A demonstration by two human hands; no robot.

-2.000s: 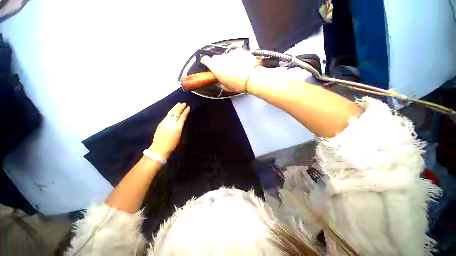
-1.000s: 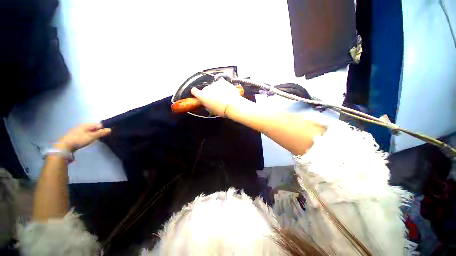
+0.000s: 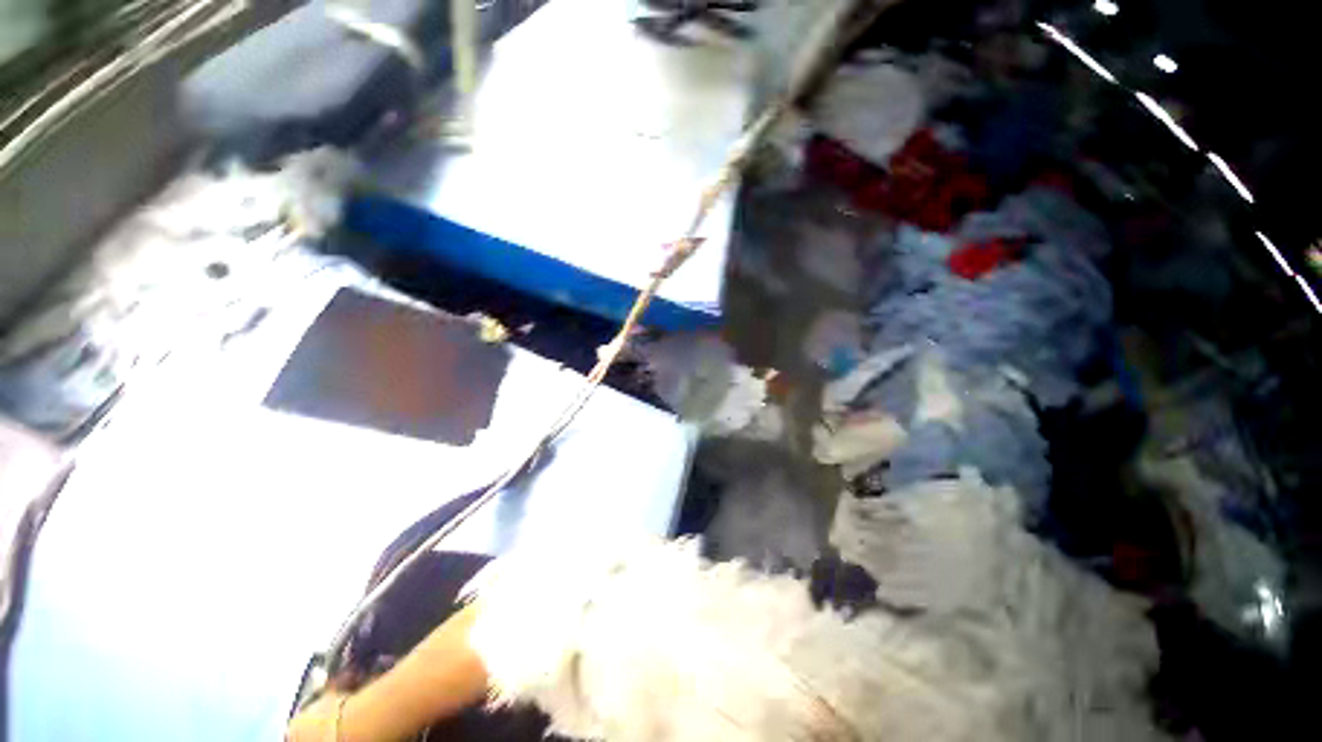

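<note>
The view has swung right and is blurred. Of my right hand [image 3: 309,720] only the edge by the wristband shows at the bottom left; its fingers are cut off. My left hand is out of the picture. The iron itself is not visible. Its thin tan hose and cord [image 3: 626,336] run from beside my right wrist up across the table to the top. Dark cloth [image 3: 428,594] lies beside and above my right forearm, partly hidden by it. The white table cover [image 3: 174,507] spreads at the left, with the flat brown-grey rest pad [image 3: 392,370] on it.
A second white table [image 3: 595,174] with a blue edge [image 3: 508,261] stands beyond. Pale blue cloth [image 3: 1000,319] and red cloth [image 3: 913,174] lie heaped on the floor at the right. Pale cloth [image 3: 189,268] is bunched at the left back.
The view has turned right, so the iron, my left hand and most of the dark garment have left the picture. The second table and floor heaps have come in.
</note>
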